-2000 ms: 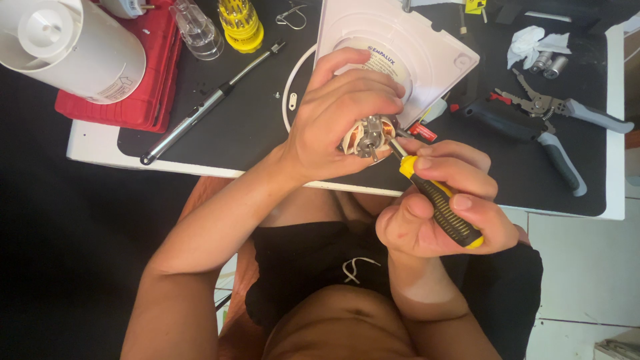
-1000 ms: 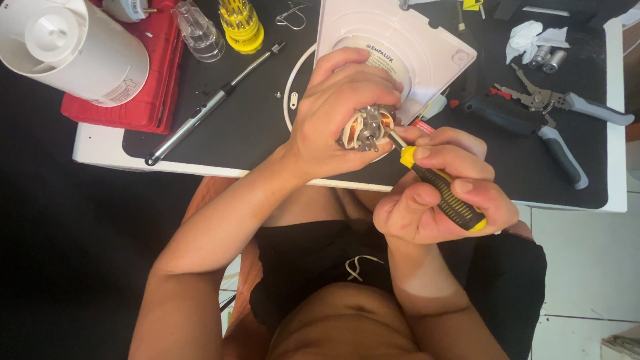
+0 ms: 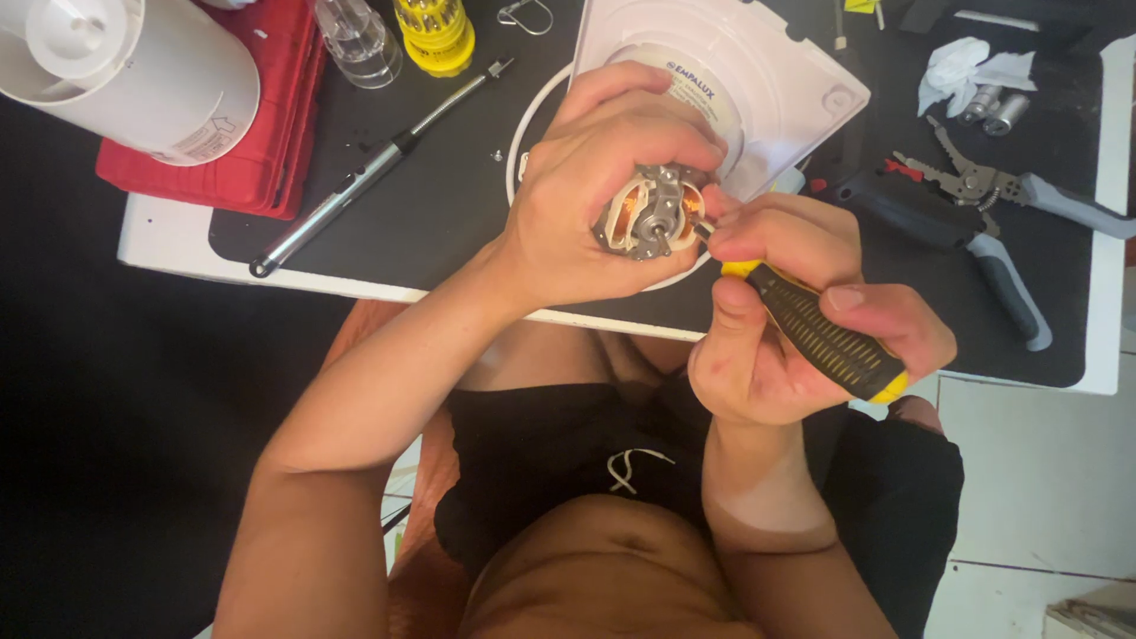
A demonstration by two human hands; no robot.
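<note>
My left hand [image 3: 586, 177] grips a small electric motor [image 3: 657, 217] with copper windings and a metal shaft, which faces up toward me. In my right hand [image 3: 790, 328] is a screwdriver [image 3: 825, 333] with a black and yellow handle. Its metal shank points at the right side of the motor, by the windings; whether the tip touches a screw is hidden. Behind my left hand stands a white plastic housing [image 3: 799, 98] with a round Empalux label. A white ring or cable [image 3: 515, 146] curves around beneath my left hand.
On the left, a white plastic cylinder [image 3: 204, 98] rests on a red case [image 3: 284, 133]. A metal pen-like tool [image 3: 355, 182], a yellow bit holder [image 3: 435, 35] and a clear container [image 3: 355, 44] are nearby. To the right lie wire strippers [image 3: 981, 182], crumpled tissue [image 3: 954, 71] and metal cylinders [image 3: 1007, 115].
</note>
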